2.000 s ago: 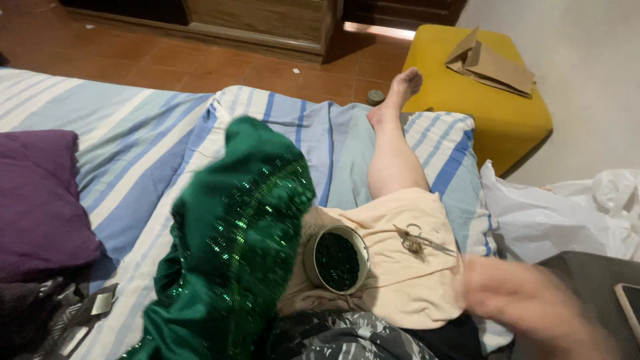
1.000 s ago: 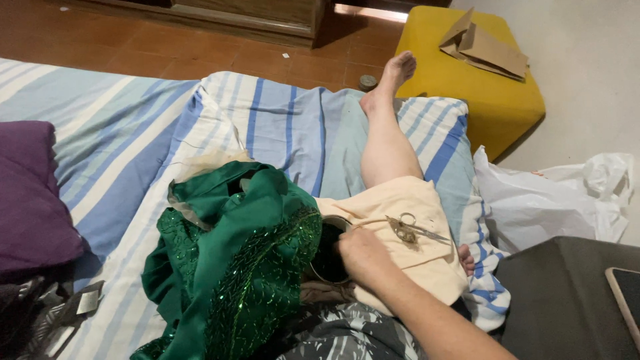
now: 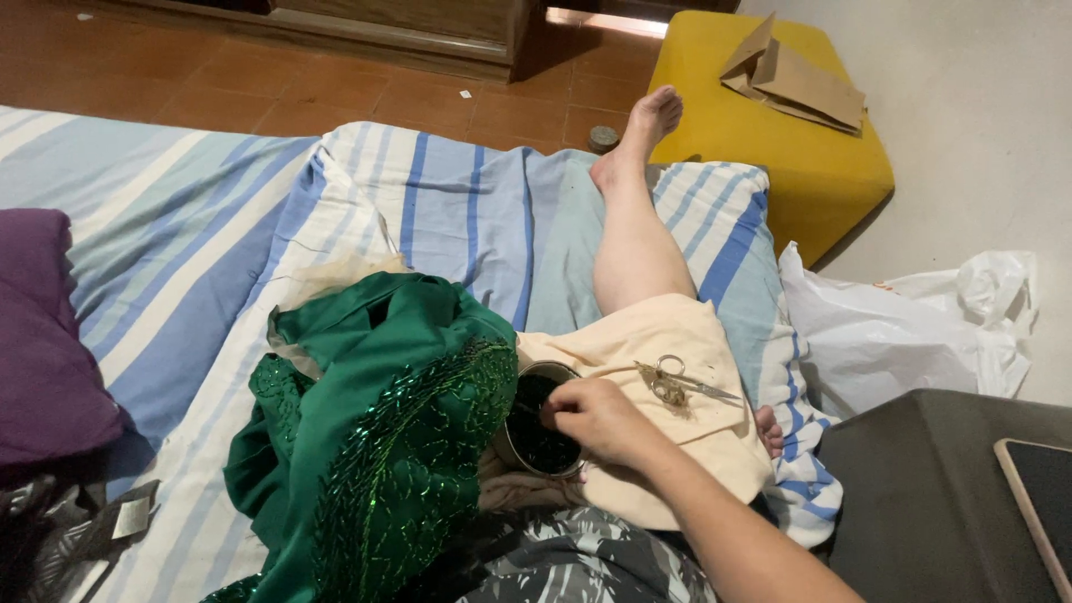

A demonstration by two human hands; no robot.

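My right hand (image 3: 605,419) reaches over a round container of dark green beads (image 3: 540,440), with its thumb and fingertips at the beads; whether it pinches anything is too small to tell. The container rests on my lap at the edge of a cream cloth (image 3: 678,494). Green satin fabric with beadwork (image 3: 419,419) lies bunched beside the container, to its left. My left hand is hidden, apart from what may be a fingertip below the container. Small metal scissors (image 3: 695,384) lie on the cream cloth, touching a tangled tan clump (image 3: 667,390).
A striped sheet (image 3: 494,218) covers the seat under my outstretched leg. Purple fabric (image 3: 42,343) lies at the left. At the right are a yellow ottoman (image 3: 804,167) with folded brown paper (image 3: 804,88), a white plastic bag (image 3: 896,327) and a dark surface (image 3: 913,469) holding a phone (image 3: 1043,494).
My right hand has moved left from beside the cream cloth to the bead container. The raised green fabric has come down and now lies bunched beside the container.
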